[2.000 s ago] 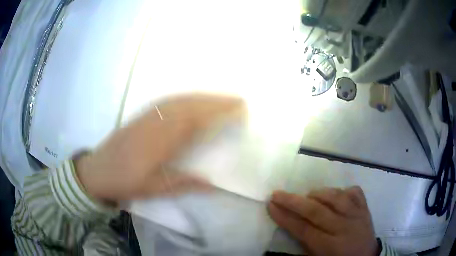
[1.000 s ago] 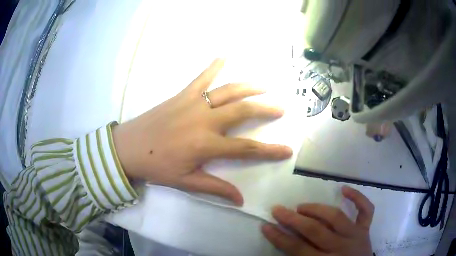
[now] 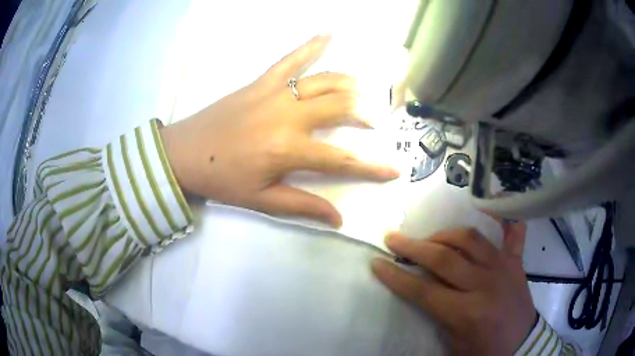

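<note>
The white fabric panel [image 3: 278, 285] lies over the table and hangs toward me, with a folded edge [image 3: 299, 224] running below my left hand to my right fingertips. My left hand [image 3: 278, 142] lies flat on the cloth with fingers spread, left of the needle area. My right hand [image 3: 463, 281] pinches the fabric edge between thumb and fingers, below the needle plate. The needle plate [image 3: 426, 161] shows right of the cloth. The needle tip is lost in glare. The sewing machine head [image 3: 515, 62] fills the upper right.
A small round metal piece with holes [image 3: 457, 169] sits beside the needle plate. Tweezers [image 3: 567, 243] lie on the machine bed at right. Black-handled scissors [image 3: 592, 299] lie at the far right edge. Strong glare whitens the upper middle.
My left hand, blurred at first, has come down flat and moved up with the cloth toward the needle. My right hand has moved up slightly. The machine head fills more of the view.
</note>
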